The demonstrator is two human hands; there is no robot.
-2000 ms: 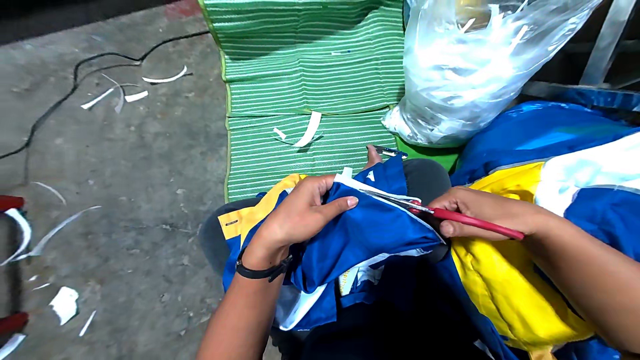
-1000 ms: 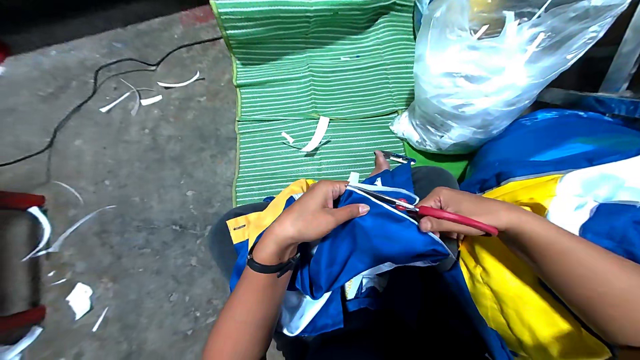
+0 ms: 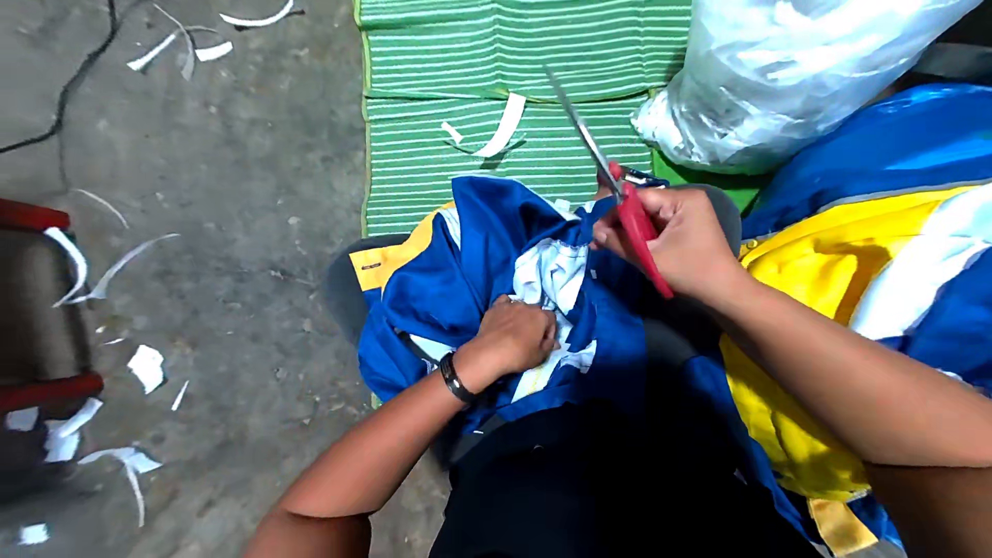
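Note:
A blue garment (image 3: 496, 248) with yellow and white parts lies bunched across my lap. My left hand (image 3: 518, 335), with a black band at the wrist, is closed on its white inner cloth near the middle. Above the garment's right side, my right hand (image 3: 670, 236) holds red-handled scissors (image 3: 637, 232) with the blades pointing up and left over the mat. The blades look closed together. The fingertips of my right hand are near the garment's edge; whether they also pinch cloth, I cannot tell.
A green striped mat (image 3: 434, 62) bears white scraps (image 3: 508, 128). At the upper right stands a clear plastic bag (image 3: 744, 101) full of white pieces. Yellow, white and blue garments (image 3: 821, 271) are heaped at right. Concrete floor at left holds scraps, a black cable (image 3: 81, 77) and a red-edged object (image 3: 46, 393).
My left hand has moved from the garment's upper edge down to its white inner cloth. The scissors have lifted off the white edging and now point upward. The garment is bunched differently.

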